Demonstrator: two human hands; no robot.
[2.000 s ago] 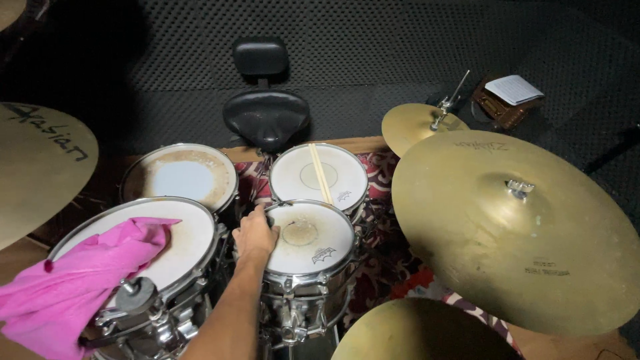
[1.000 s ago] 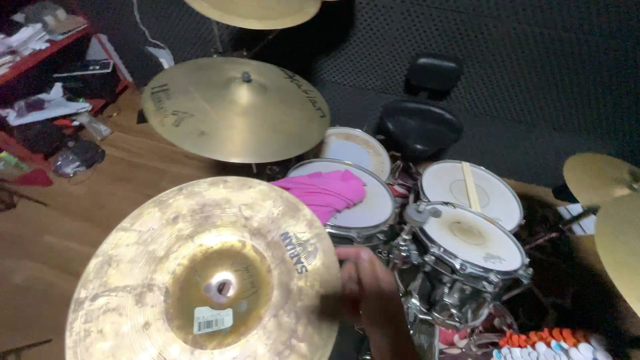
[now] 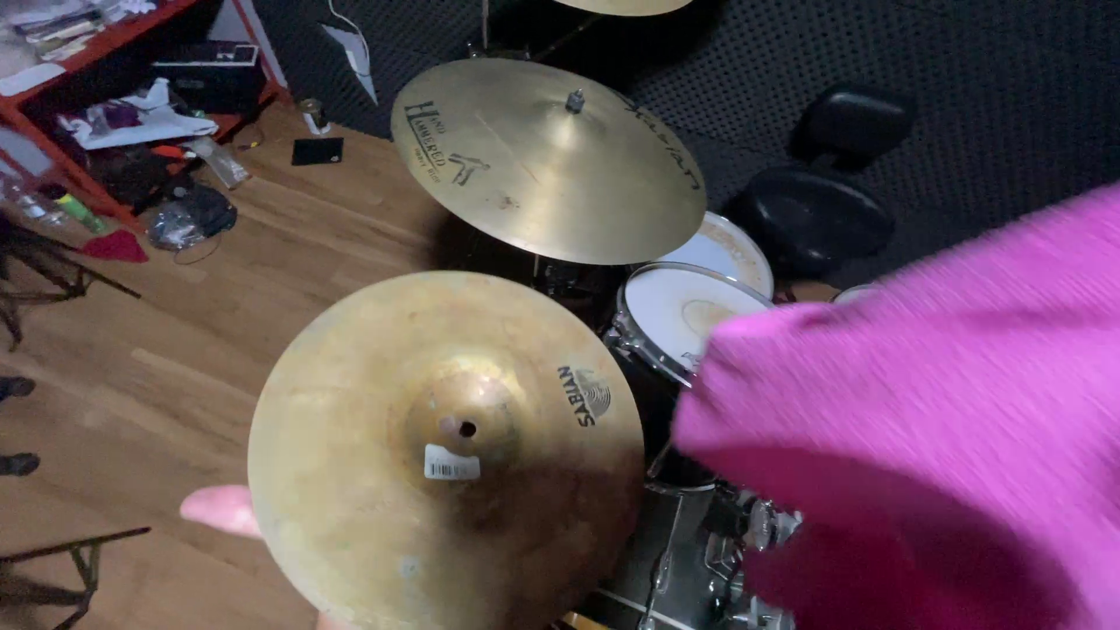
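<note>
A round brass-coloured Sabian cymbal [image 3: 350, 394] with a centre hole and a barcode sticker fills the lower middle of the view. One finger of my left hand [image 3: 220, 510] shows past its left rim, and a bit of skin shows at the bottom; the rest of the hand is hidden under the cymbal, which it holds. A bright pink cloth [image 3: 927, 376], blurred and raised, covers the right side. My right hand is not visible; the cloth may hide it. Beyond the held cymbal, a larger ride cymbal [image 3: 542, 166] sits on its stand.
White-headed drums [image 3: 687, 306] with metal rims stand behind the cloth's left edge. A black drum seat [image 3: 814, 223] with a backrest is farther back. At upper left a red shelf [image 3: 105, 48] holds clutter, with a plastic bag [image 3: 192, 219] on the wooden floor [image 3: 166, 385].
The pink cloth, lying on a drum before, is now off it and raised at the right. The hand seen at the cymbal's right edge a second ago no longer shows there.
</note>
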